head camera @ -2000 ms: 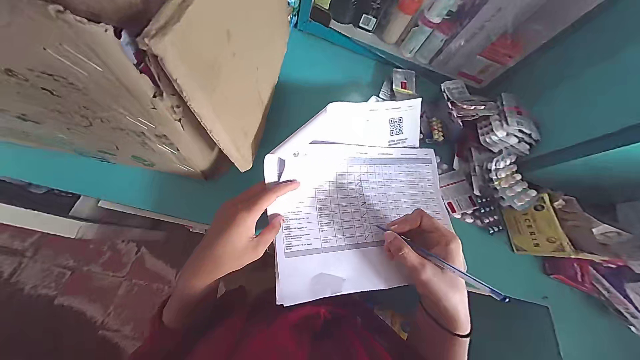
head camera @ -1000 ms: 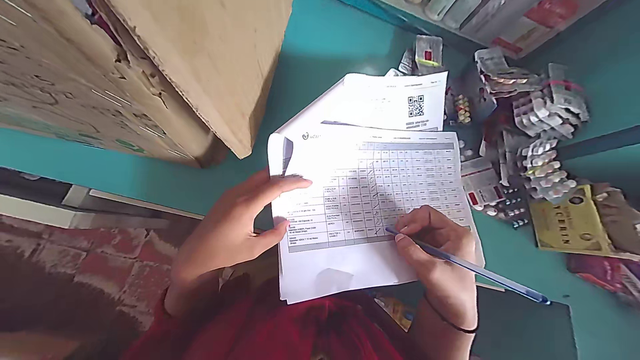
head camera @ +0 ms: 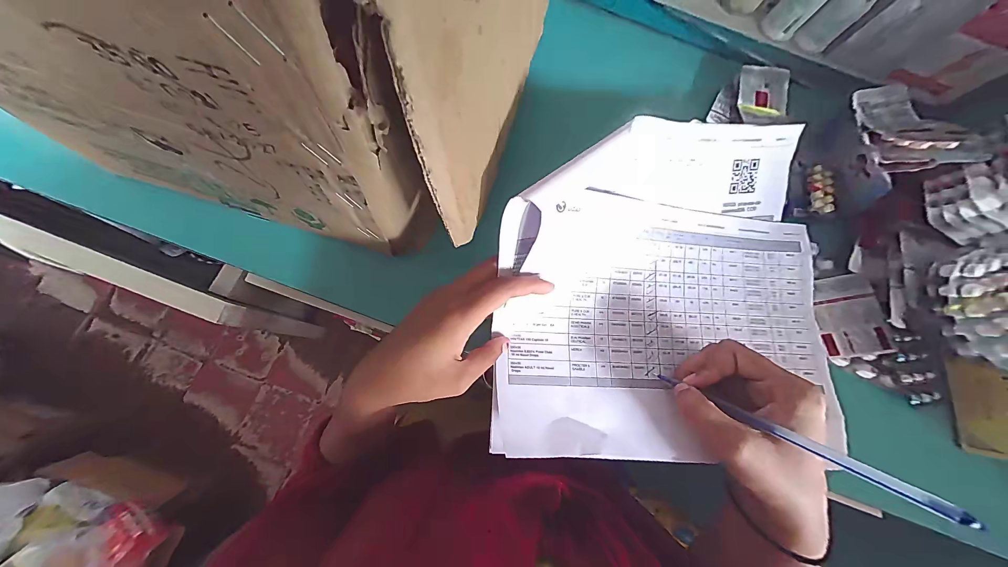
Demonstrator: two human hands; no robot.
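A stack of printed paper sheets [head camera: 583,409] lies at the front edge of a teal counter, its top sheet bearing a table with a column of pen ticks. My left hand [head camera: 449,339] holds the stack's left edge, index finger on top and thumb at the margin. Between the thumb and fingers of my right hand [head camera: 748,402] is a blue ballpoint pen [head camera: 835,461], its tip at the table's lowest rows. Behind, a folded-back sheet [head camera: 685,165] shows a printed square code.
An open cardboard box [head camera: 236,102] with handwriting stands at the left. Medicine blister packs [head camera: 976,276] are heaped on the right, beside a yellow packet [head camera: 980,402]. A shelf with packaged goods [head camera: 850,31] runs along the back. Bags [head camera: 87,520] lie at the lower left.
The view has shifted somewhat. My left hand stays on the sheets' left edge and the pen remains in my right hand near the table's lower rows.
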